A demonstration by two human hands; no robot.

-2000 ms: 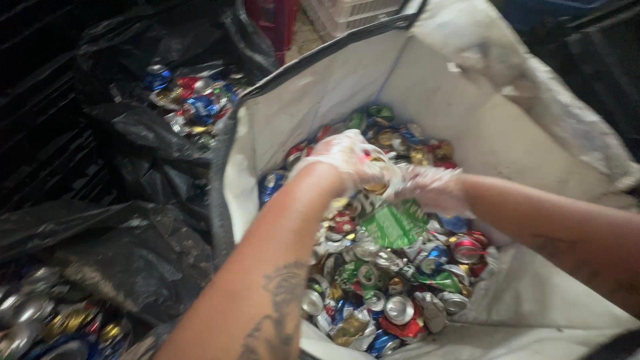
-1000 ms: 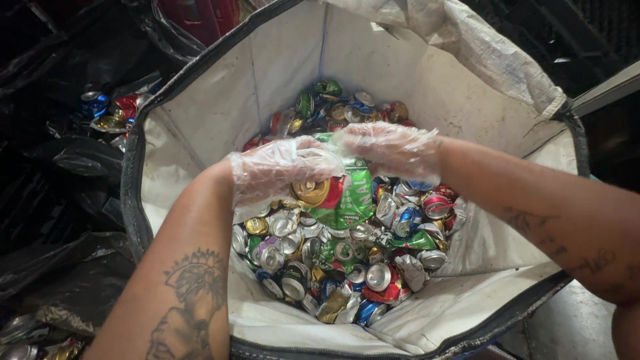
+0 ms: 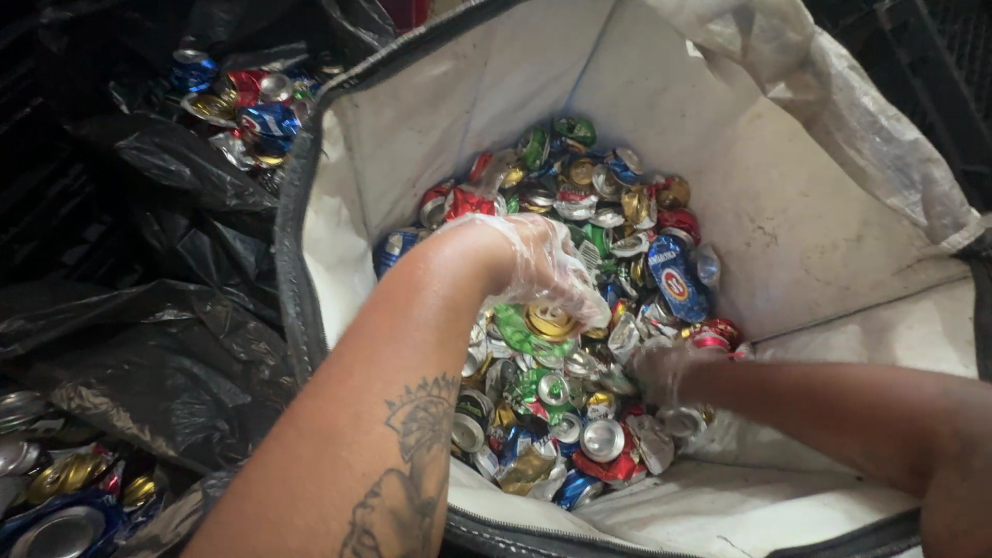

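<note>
Crushed aluminium drink cans (image 3: 601, 442) fill the bottom of a large white fabric bag (image 3: 480, 93) with a dark zip edge. My left hand (image 3: 546, 263), in a clear plastic glove, is over the middle of the pile, fingers bent down at a flattened green can with a gold end (image 3: 550, 322); whether it grips this can is unclear. Lower right of it, my right hand (image 3: 663, 368), also gloved and blurred, reaches down into the cans, its fingers hidden among them. A crushed blue can (image 3: 678, 279) lies above my right hand.
Black plastic bags (image 3: 170, 364) with more crushed cans stand to the left; one cluster of cans (image 3: 263, 116) shows at upper left, another (image 3: 62, 480) at lower left. A black crate-like grid (image 3: 945, 85) is at the upper right. The bag's zipped rim (image 3: 298, 256) surrounds the pile.
My hands were together at a green and gold-ended can; now they are apart. My right hand has moved down into the pile, and my left is lower over the cans. The view has shifted.
</note>
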